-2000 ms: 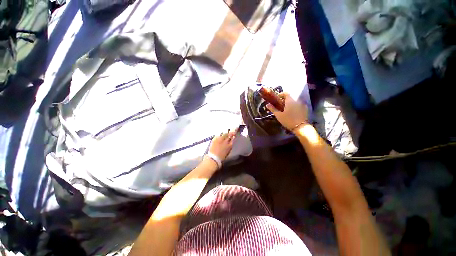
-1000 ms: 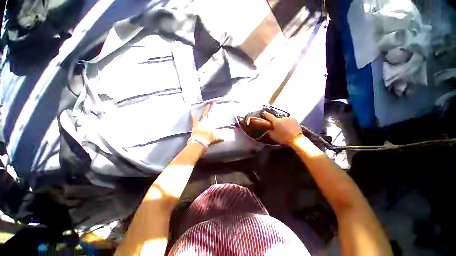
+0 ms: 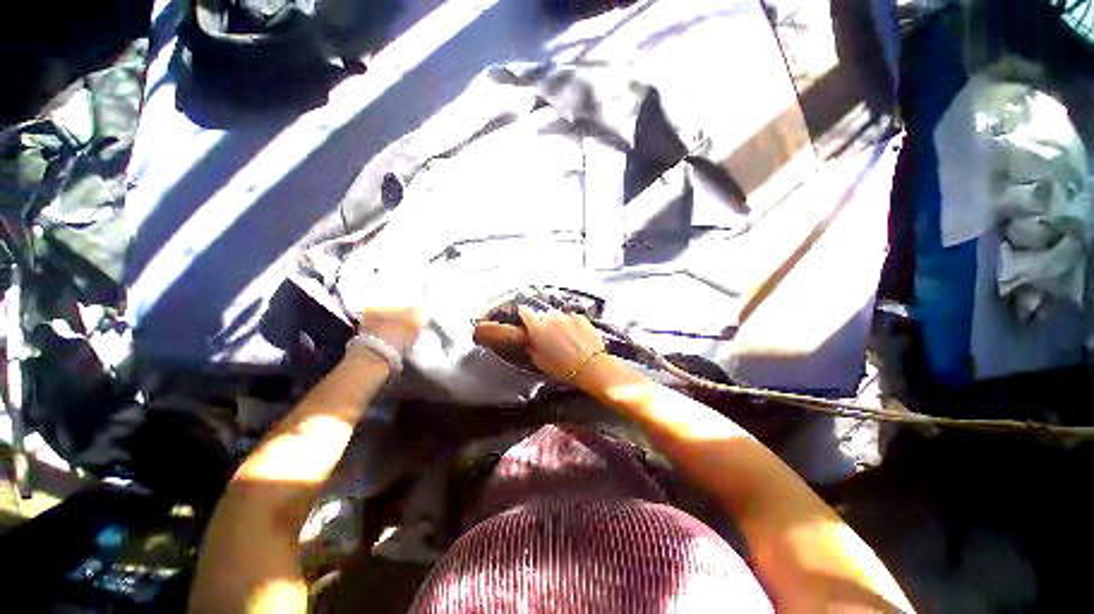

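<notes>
The pale garment panel [image 3: 516, 204] lies spread on the table, its middle washed out by sunlight. My right hand [image 3: 561, 344] is closed around the orange-brown handle of the dark iron [image 3: 536, 307], which sits on the panel near its front edge. The iron's soleplate is hidden. My left hand [image 3: 391, 324] is on the cloth at the panel's front left, left of the iron. Its fingers are washed out by glare, so whether it grips the cloth cannot be told.
The cord [image 3: 828, 405] runs right from the iron over the table's front edge. Crumpled white cloth [image 3: 1034, 204] lies by the blue-edged surface at right. Grey-green garments [image 3: 84, 216] are heaped at left, and dark cloth [image 3: 258, 60] lies at the back left.
The iron in my right hand has moved left along the front of the panel. My left hand has moved left and toward the panel's front-left edge. The camera view has shifted.
</notes>
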